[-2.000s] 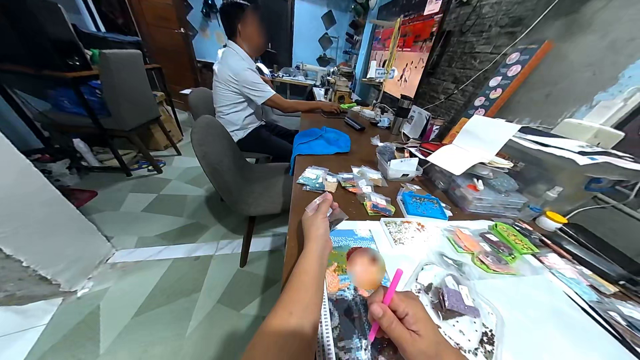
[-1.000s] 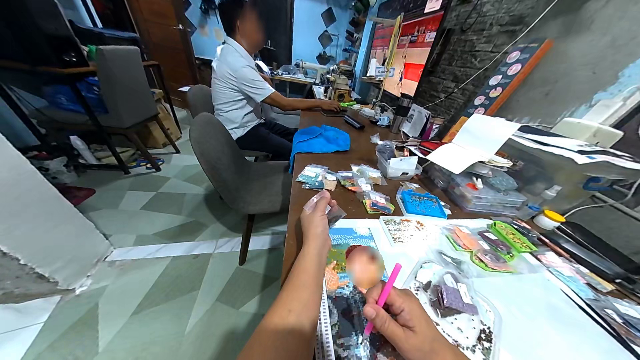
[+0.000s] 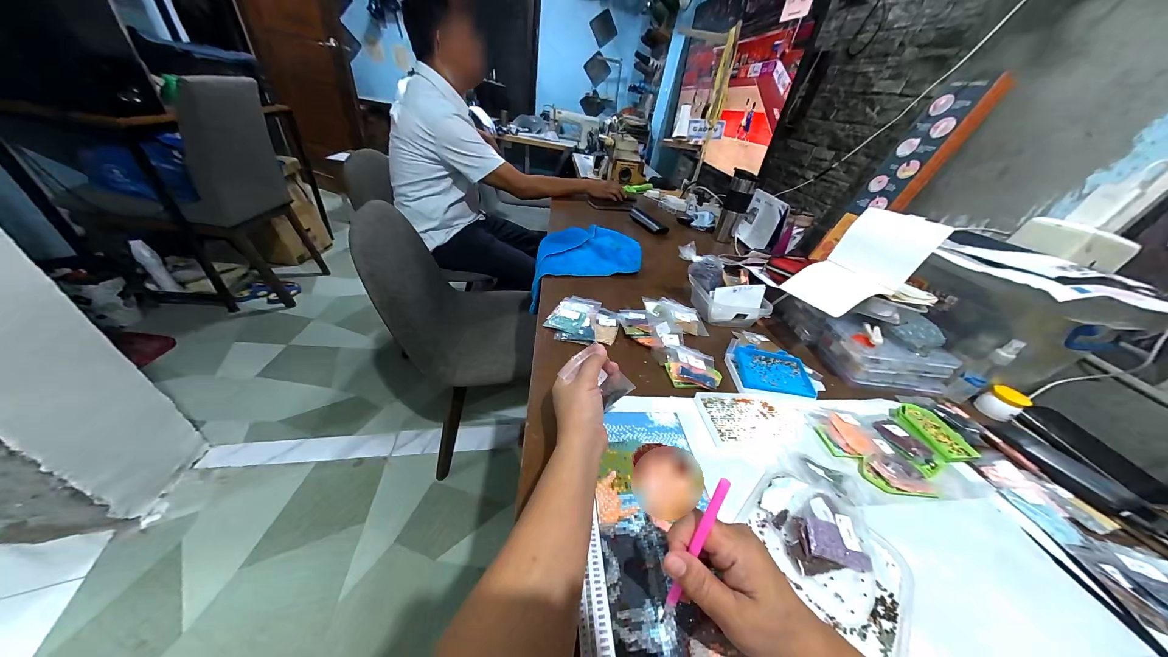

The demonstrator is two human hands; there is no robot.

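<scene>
My right hand (image 3: pixel 730 579) holds a pink pen-shaped applicator (image 3: pixel 706 529), its lower tip at the dark part of a diamond painting (image 3: pixel 643 557). Near the canvas's top edge, my left hand (image 3: pixel 584 397) grips a small clear plastic bag (image 3: pixel 615 387). Right of the painting lies a clear plastic tray (image 3: pixel 899 570) with scattered dark beads and a purple packet (image 3: pixel 829 540). A white tray of beads (image 3: pixel 744 417) stands beyond, beside green trays (image 3: pixel 938 432) with packets on them. Farther back is a blue tray (image 3: pixel 774 370) holding small beads.
Bead packets (image 3: pixel 573 318), a blue cloth (image 3: pixel 589 253) and a white container (image 3: pixel 730 306) are on the brown table (image 3: pixel 540 401). A grey chair (image 3: pixel 429 292) stands at its left side. A person (image 3: pixel 447 155) sits at the far end. Clear storage boxes (image 3: pixel 890 360) stand at right.
My right hand and the pink applicator have shifted slightly over the canvas. My left hand stays near the top edge with the bag.
</scene>
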